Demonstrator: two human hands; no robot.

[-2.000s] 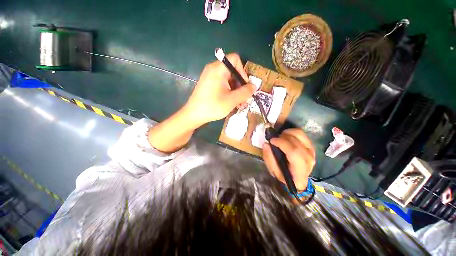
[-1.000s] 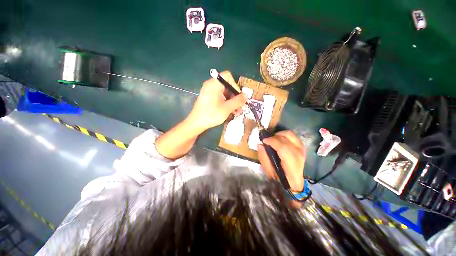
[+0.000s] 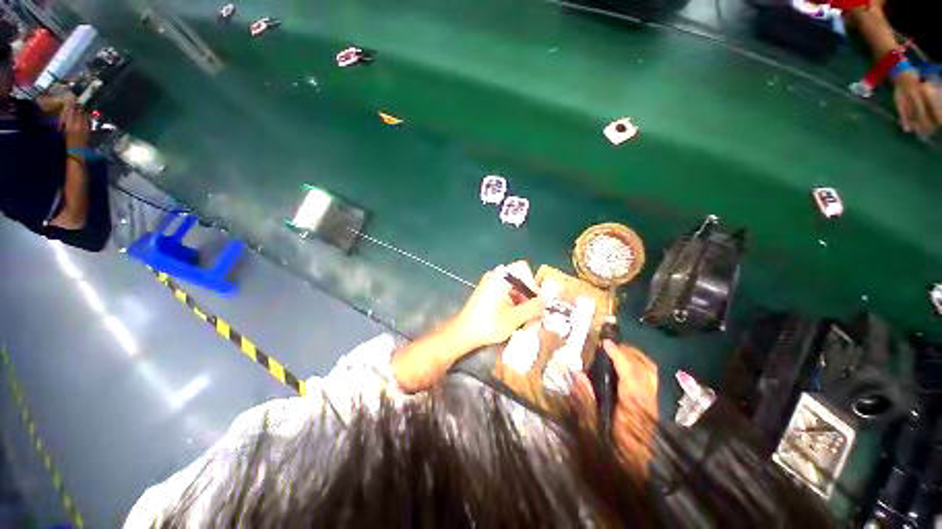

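A circuit board assembly (image 3: pixel 559 316) lies among white holding pads (image 3: pixel 523 349) on the tan work block (image 3: pixel 555 280). My left hand (image 3: pixel 501 308) holds a slim black stick (image 3: pixel 520 285) at the board's left side. Solder wire (image 3: pixel 413 259) runs from the spool (image 3: pixel 312 210) to this hand. My right hand (image 3: pixel 628 393) holds the black soldering iron (image 3: pixel 604 377) upright at the block's right edge. Its tip is blurred, so contact with the board cannot be told. Hair hides part of the right hand and the block's lower edge.
A brown-rimmed bowl (image 3: pixel 642 255) stands behind the block, with a black fan (image 3: pixel 694 279) to its right. A white-and-red piece (image 3: pixel 693 399) and sponge tray (image 3: pixel 815 442) lie right. Two assemblies (image 3: pixel 494 189) lie behind; several more are on the belt. People work at far left and upper right.
The view has tilted up, showing more belt and other people. The iron has moved from pointing at the board to the block's right edge. The left hand stays at the board with the stick.
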